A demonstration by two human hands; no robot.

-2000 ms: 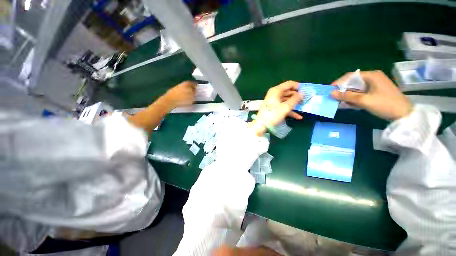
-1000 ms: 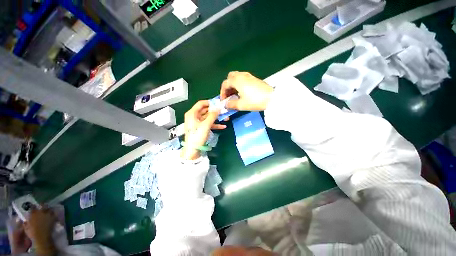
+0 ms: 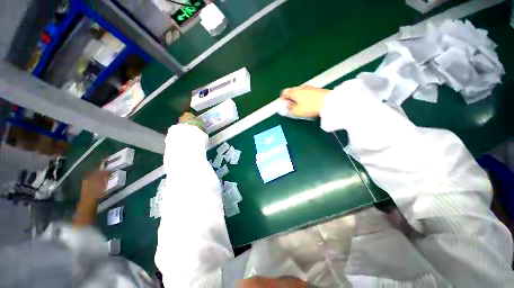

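My left hand [image 3: 190, 119] is at the left end of an open white box tray [image 3: 221, 116] by the edge rail; its fingers are mostly hidden, so I cannot tell its grip. My right hand [image 3: 306, 102] holds a crumpled white packet [image 3: 292, 111] over the rail; blur hides its details. Blue cards [image 3: 274, 156] lie on the green bench between my arms, in two touching parts. Small pale packets [image 3: 227, 157] lie loose beside and partly behind my left forearm.
A closed white box [image 3: 221, 90] with a dark product picture lies beyond the tray. White packets [image 3: 459, 59] form a heap at far right. A grey post [image 3: 84, 109] crosses the left side. Another person's blurred hand [image 3: 93, 185] is near two boxes at left.
My hands have moved apart; the left went to the box tray. The blue card held between them no longer shows. The boxes sit further right relative to the cards, and the view has shifted.
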